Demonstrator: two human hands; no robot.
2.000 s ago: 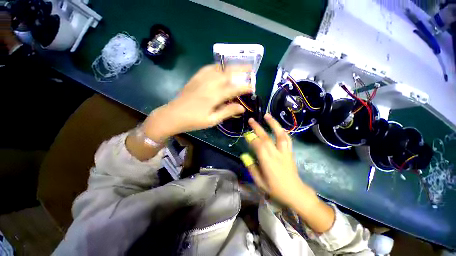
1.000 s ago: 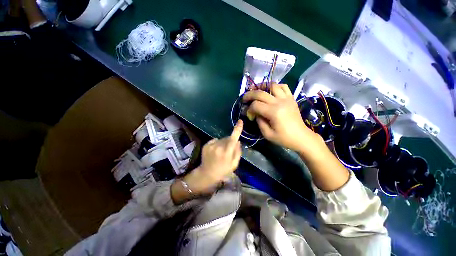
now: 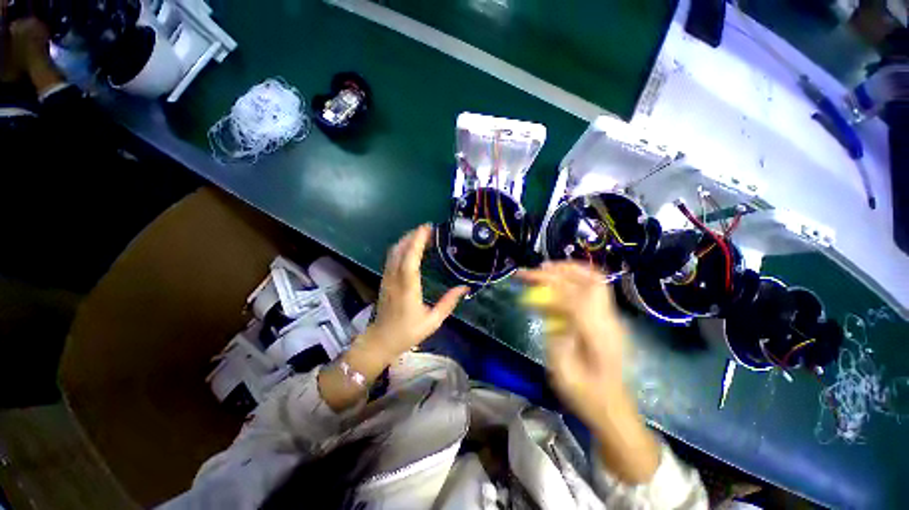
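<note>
A white-and-black camera housing stands open end up on the green bench, with red, yellow and black wires inside. Its white bracket points away from me. My left hand is at the housing's left rim, fingers and thumb spread, holding nothing; whether the fingertips touch the rim is unclear. My right hand, blurred, with yellow finger cots, is at the lower right of the housing. Its fingers look apart and I see nothing in them. Thin leads hang over the housing's near rim.
More wired housings stand close on the right. Tangled white loops lie at left and far right. A loose round black part lies at the back left. A carton beside me holds white-and-black units. Blue-handled tools lie on a white sheet.
Both hands have moved off the housing's interior. My left hand has opened and shifted left; my right hand has drawn back towards me. The housing's inside and wires are now exposed.
</note>
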